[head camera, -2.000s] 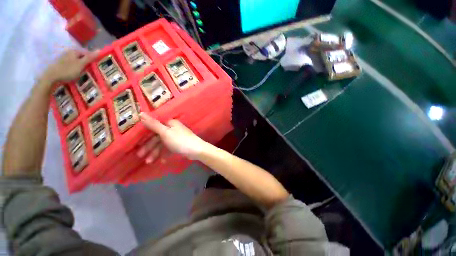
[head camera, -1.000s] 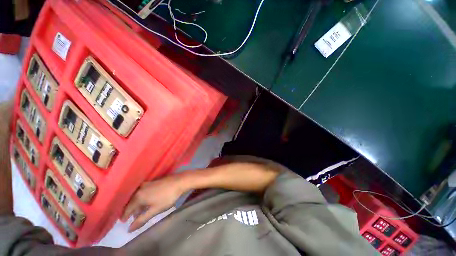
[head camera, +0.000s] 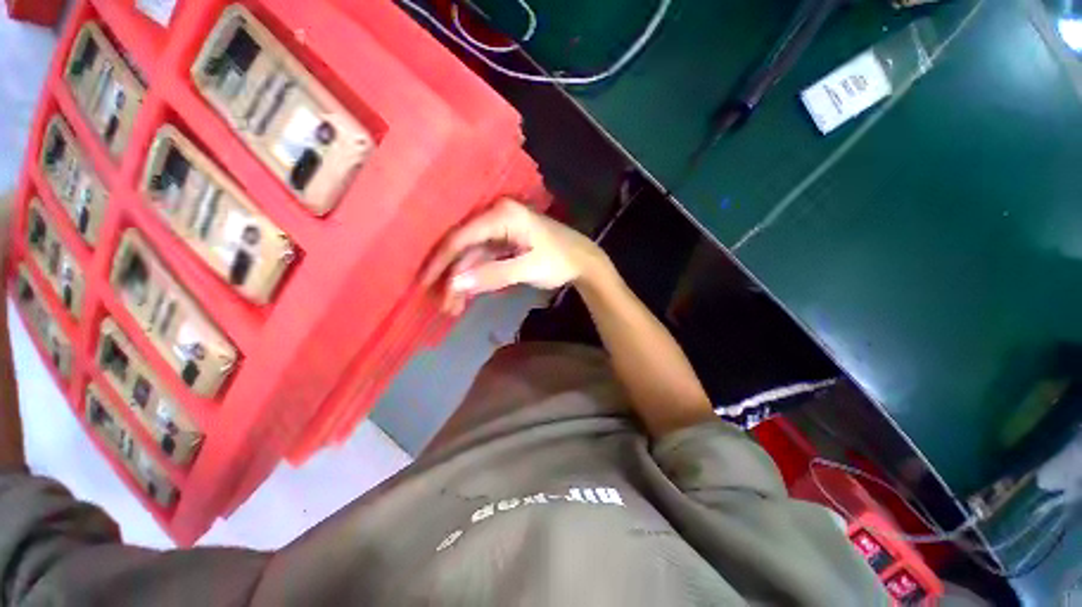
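Observation:
A red phone tray (head camera: 338, 255) tops a tall stack of red trays at the left. Its slots hold several tan phones, face-down with open battery bays (head camera: 285, 113). A slot at the top edge shows part of a white label (head camera: 156, 10). My right hand (head camera: 510, 251) is at the stack's right side, fingers curled against the tray edges; whether they grip one is unclear. My left forearm shows at the far left edge, but my left hand is out of the picture.
The green bench mat (head camera: 878, 261) lies at the right, with a white label card in a clear bag (head camera: 845, 91), a dark slim object (head camera: 777, 65) and a white cable (head camera: 581, 78). Lower right, a red tray (head camera: 920, 569) holds phones with red screens.
My right hand has moved up and right along the stack's side from its lower front corner. The tray sits higher in view. My left hand, on the tray's far side two seconds ago, has left view.

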